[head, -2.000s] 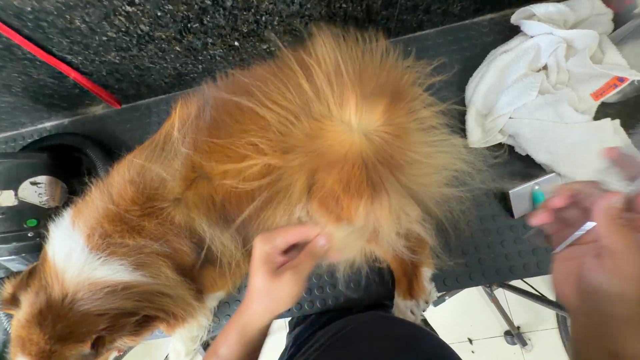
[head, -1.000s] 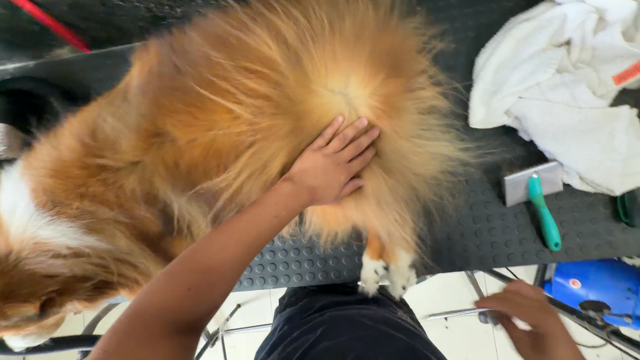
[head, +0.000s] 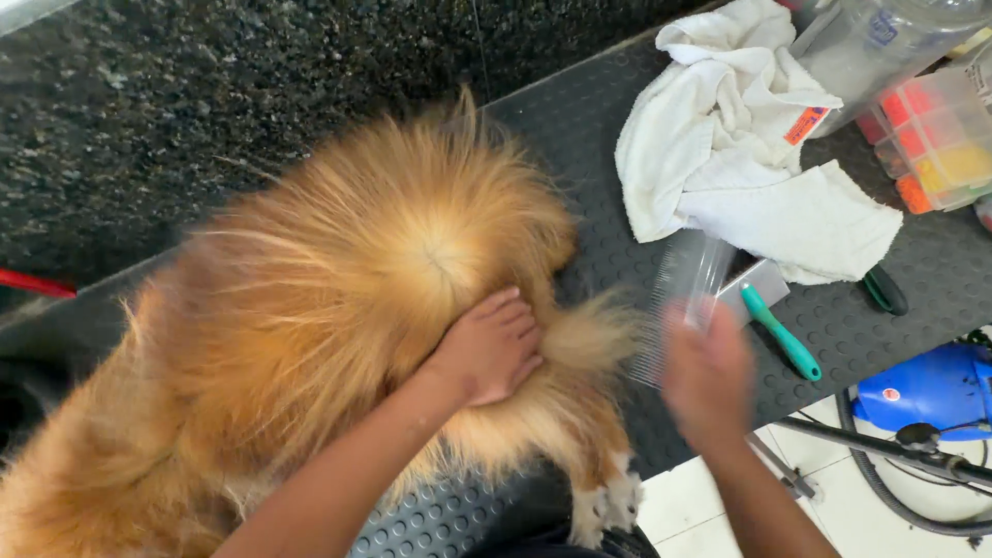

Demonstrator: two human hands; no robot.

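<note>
A dog with long orange fur (head: 310, 287) is on a black studded rubber mat, its white-tipped paws near the table's front edge. My left hand (head: 492, 349) is closed around the base of a tuft of fur at the rump, perhaps the tail; the loose end (head: 593, 333) sticks out to the right. Blurred by motion, my right hand (head: 709, 364) holds a metal grooming comb (head: 670, 310), its teeth facing left beside that tuft. Just behind the right hand lies a slicker brush with a green handle (head: 783, 333), its head partly covered.
A crumpled white towel (head: 713, 155), a clear container (head: 868, 58) and a plastic box with coloured contents (head: 938, 139) stand at the back right. A speckled stone wall (head: 194, 101) runs behind the dog. Below right are a blue machine (head: 930, 391) and a hose (head: 876, 480).
My left hand has gone from lying flat on the rump to closing on the fur. My right hand has risen from below the table edge and now holds a comb.
</note>
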